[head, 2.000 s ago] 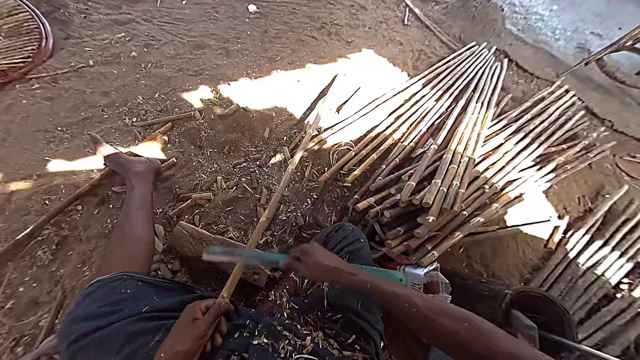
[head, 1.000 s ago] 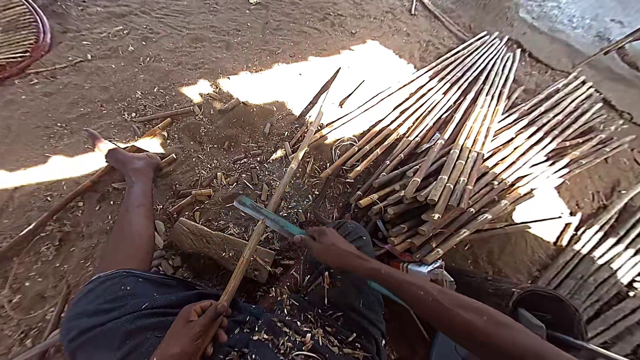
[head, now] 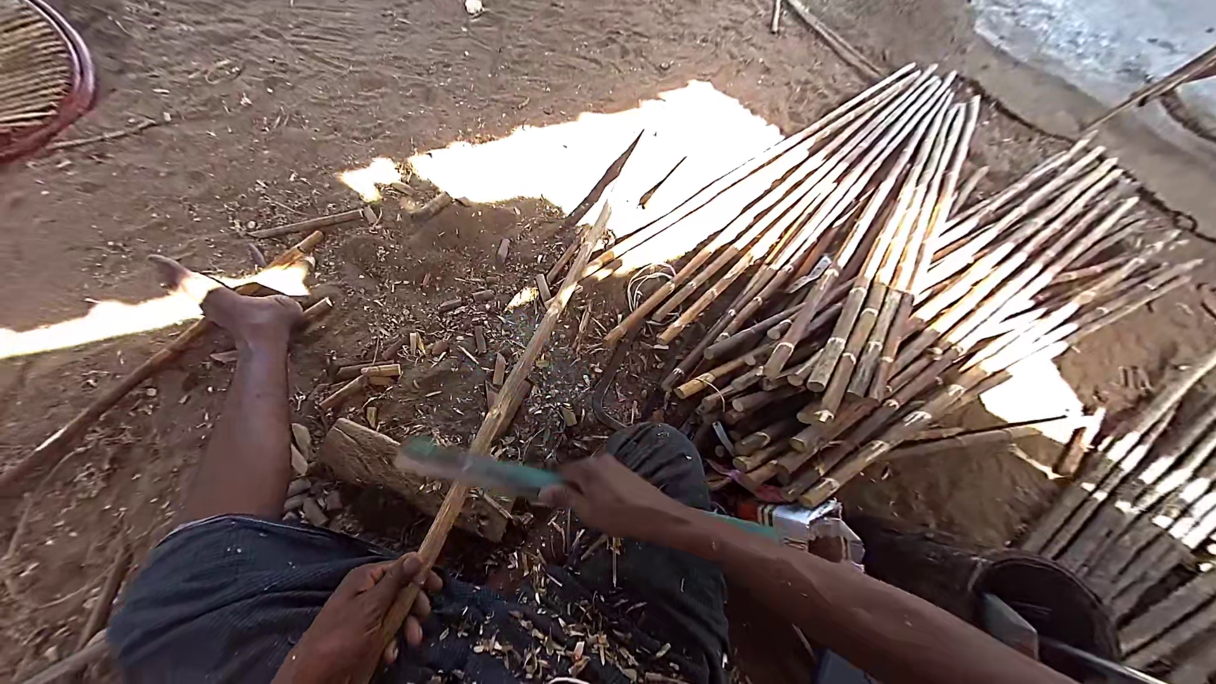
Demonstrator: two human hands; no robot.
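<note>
My left hand (head: 366,613) grips the lower end of a wooden stick (head: 508,399), which slants up and away from my lap. My right hand (head: 608,499) is closed around a long green-handled tool (head: 489,468), blurred, whose far end crosses over the stick above my left hand. Whether its working part is a blade or something else cannot be told. Under the crossing lies a short wooden block (head: 413,480) on the ground. Pale wood shavings (head: 532,655) cover the dark cloth on my lap.
A large pile of cane-like sticks (head: 855,313) fans out at the right, with more sticks (head: 1140,503) at the far right edge. Near my right forearm are a carton (head: 807,527) and a dark cylindrical container (head: 1045,598). Offcuts (head: 366,375) litter the soil. A round red-rimmed object (head: 81,76) is at upper left.
Since one second ago, the green-handled tool has swung from pointing up and left to lying nearly level across the stick. My right hand has come lower; my left hand still grips the stick.
</note>
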